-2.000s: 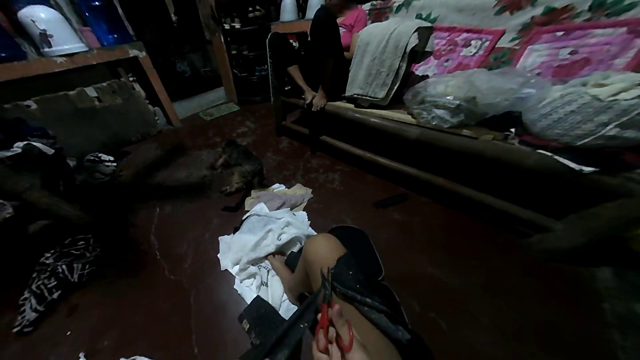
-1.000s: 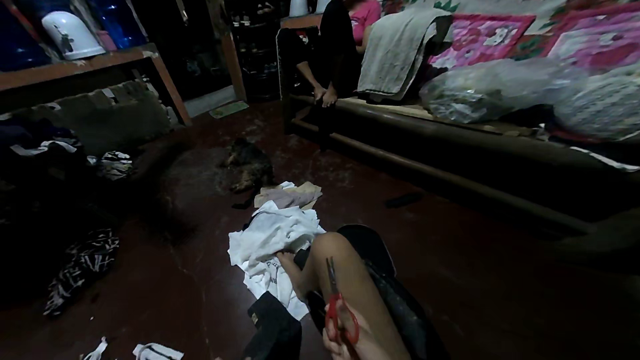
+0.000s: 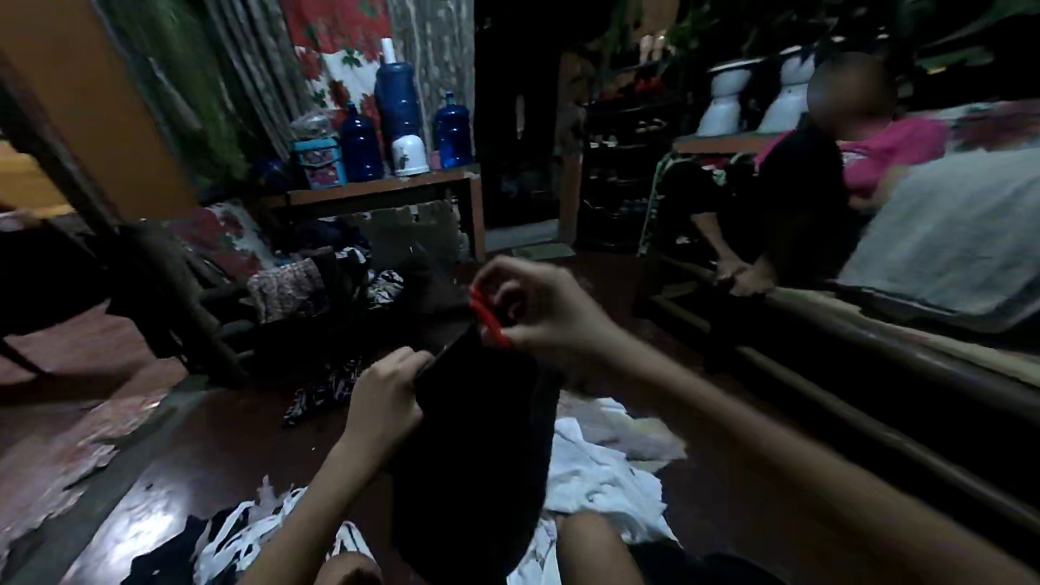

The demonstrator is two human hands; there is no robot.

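A black cloth [image 3: 475, 455] hangs in front of me, its top left edge gripped by my left hand [image 3: 386, 398]. At the cloth's top edge, my right hand [image 3: 540, 313] has its fingers in the red handles of the scissors [image 3: 487, 315]. The scissor blades cannot be made out against the dark cloth. White cloths [image 3: 601, 479] lie on the floor behind the black one, with a beige piece at their far side. White strips [image 3: 244, 528] and dark scraps lie on the floor at the lower left.
A wooden bench [image 3: 877, 431] runs along the right, with a grey towel [image 3: 959, 236] over it and a person [image 3: 886, 162] seated there. Blue water jugs [image 3: 396, 101] stand on a shelf at the back. Clothes [image 3: 288, 288] are heaped at the left.
My right hand has risen from beside my knee with the scissors. My left hand and the held-up black cloth have come into sight. The view has swung up and left.
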